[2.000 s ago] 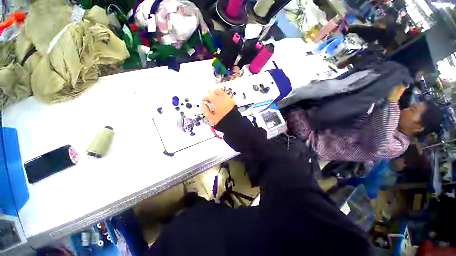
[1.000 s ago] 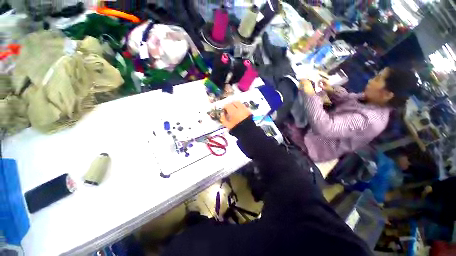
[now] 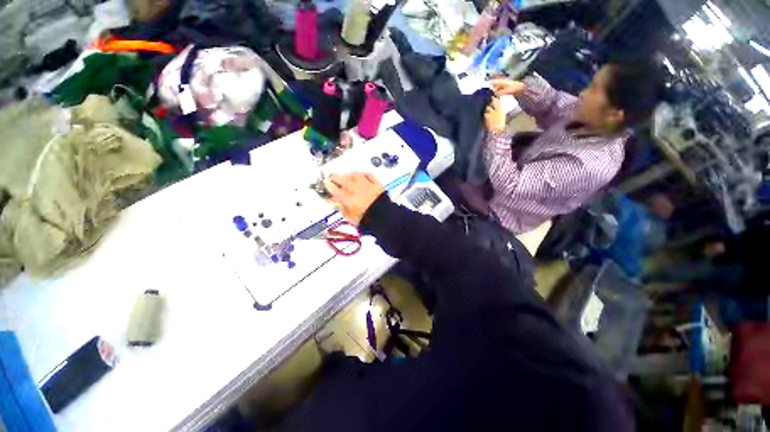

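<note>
My right hand (image 3: 355,196), in a black sleeve, lies over the top of the white sewing machine head (image 3: 291,198). Its fingertips touch small metal parts there; whether they pinch a thread is too small to tell. My left hand is not in view. Red-handled scissors (image 3: 344,240) lie in front of the machine, just below my hand. Magenta thread cones (image 3: 372,112) stand behind the machine. A beige thread cone (image 3: 146,318) stands or lies on the white table (image 3: 198,333), left of the machine. A dark cylindrical object (image 3: 78,374) lies near it.
Khaki fabric (image 3: 80,181) is heaped at the back left. A pinkish-white bundle (image 3: 221,84) and green cloth lie behind the table. A person (image 3: 561,160) in a checked shirt sits at the right, handling dark cloth. A blue surface (image 3: 21,388) is at the lower left.
The view has shifted. My right hand has moved along the machine head, away from its needle end, uncovering the scissors. The person at the right has changed from bending over to sitting more upright.
</note>
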